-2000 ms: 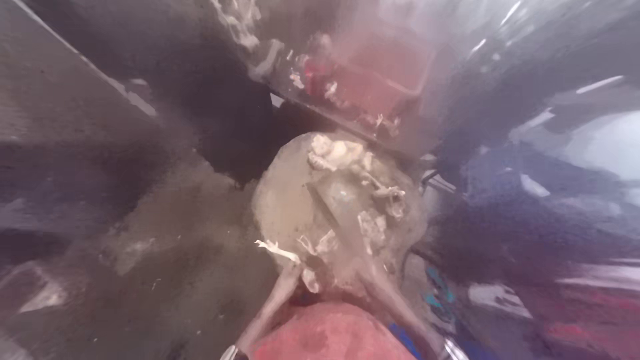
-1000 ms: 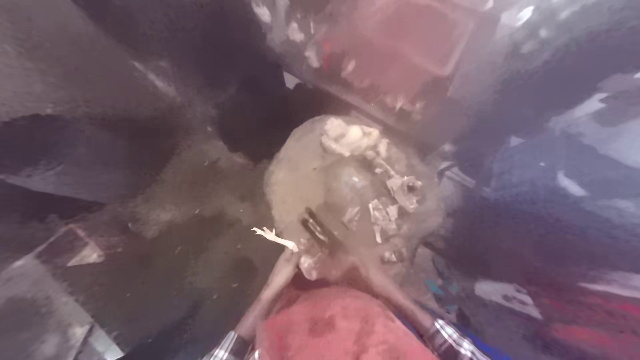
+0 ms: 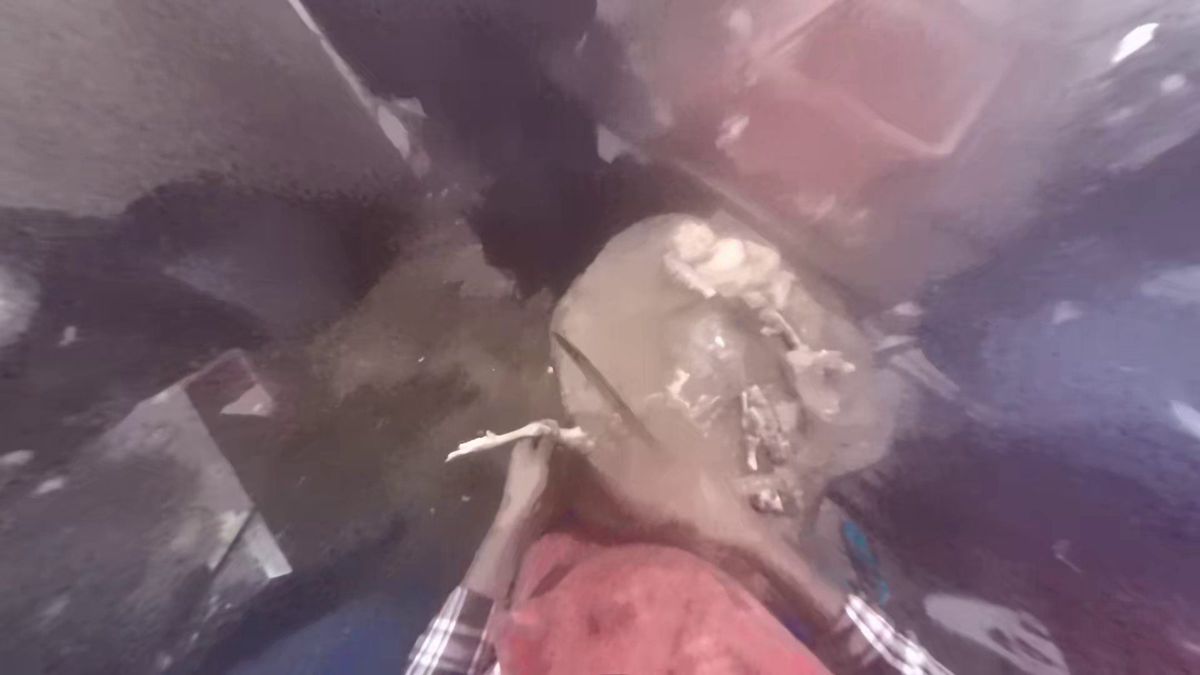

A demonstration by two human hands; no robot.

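Note:
My left hand (image 3: 536,452), at the near left edge of a round chopping block (image 3: 614,309), is closed around a pale poultry foot (image 3: 506,438). The foot's toes point left, past the block's edge. My right hand (image 3: 670,483) is blurred over the near part of the block. It grips a knife (image 3: 605,386) whose narrow dark blade slants up and left. A pale heap of poultry meat (image 3: 731,262) lies at the far side of the block. Several cut bony pieces (image 3: 767,427) and another foot (image 3: 825,364) lie on its right side.
Beyond the block is a blurred reddish container (image 3: 881,84). A light angular panel (image 3: 202,469) stands at the left. Near the lower right is a teal item (image 3: 862,553). Red cloth (image 3: 647,609) covers my lap between the forearms.
My left hand with the foot has drawn left, away from my right hand. The knife blade now reaches to the block's left edge. The view has shifted somewhat.

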